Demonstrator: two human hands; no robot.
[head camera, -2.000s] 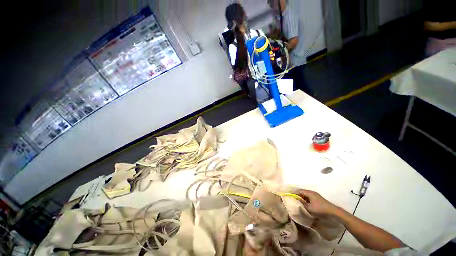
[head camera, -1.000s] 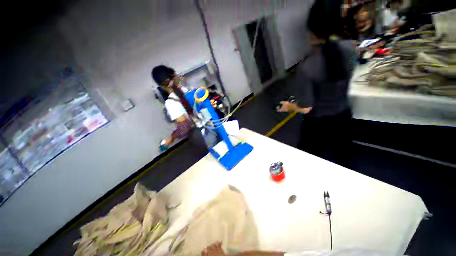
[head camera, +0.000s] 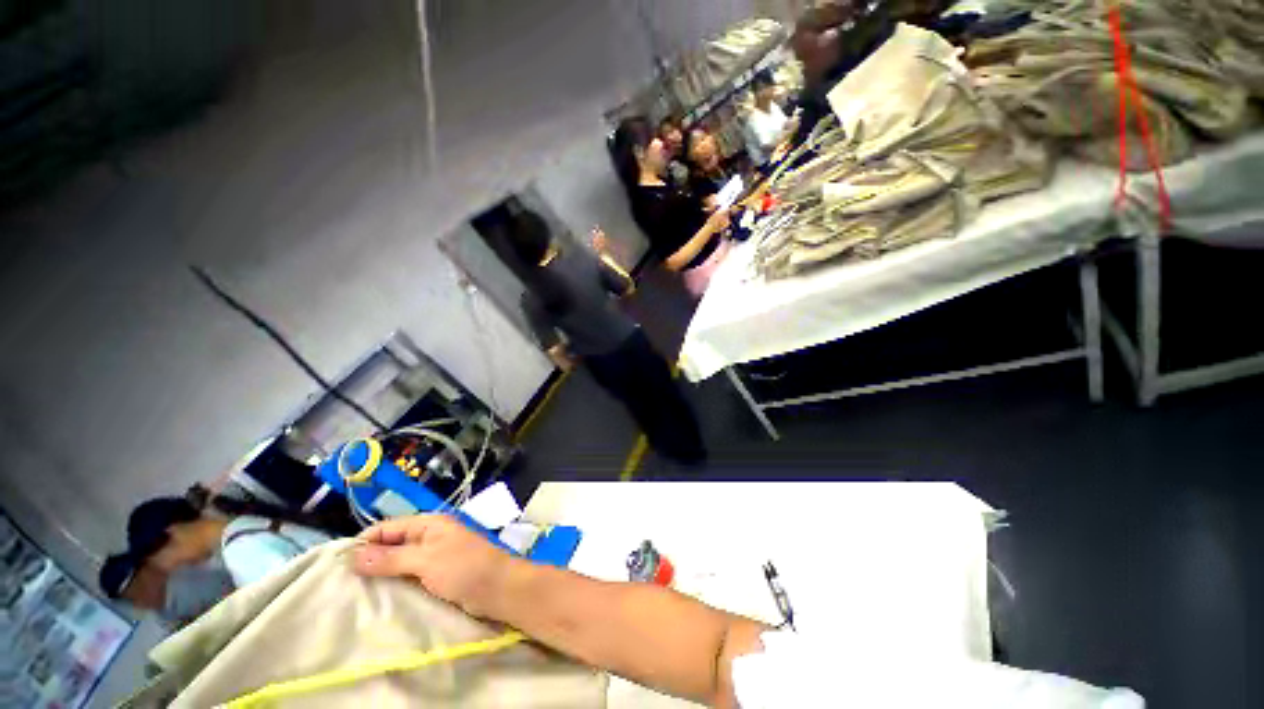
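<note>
A beige bag panel (head camera: 326, 623) with a bright yellow edge strip (head camera: 381, 672) fills the lower left and is cut off by the bottom edge. My right hand (head camera: 423, 557) reaches in from the right, white sleeve behind it, and pinches the panel's upper edge between thumb and fingers. The cloth hangs raised from that grip. My left hand is not in view.
A blue stand (head camera: 552, 544) is partly behind my arm. A red-based pot (head camera: 649, 564) and a thin corded tool (head camera: 778, 596) lie on the white table (head camera: 887, 554). Beige heaps (head camera: 887, 180) cover another table. Several people stand or bend nearby.
The view has swung right. My right hand has come up from the bottom edge with the beige panel raised. The dark-clothed person is now farther away; the person by the stand bends low.
</note>
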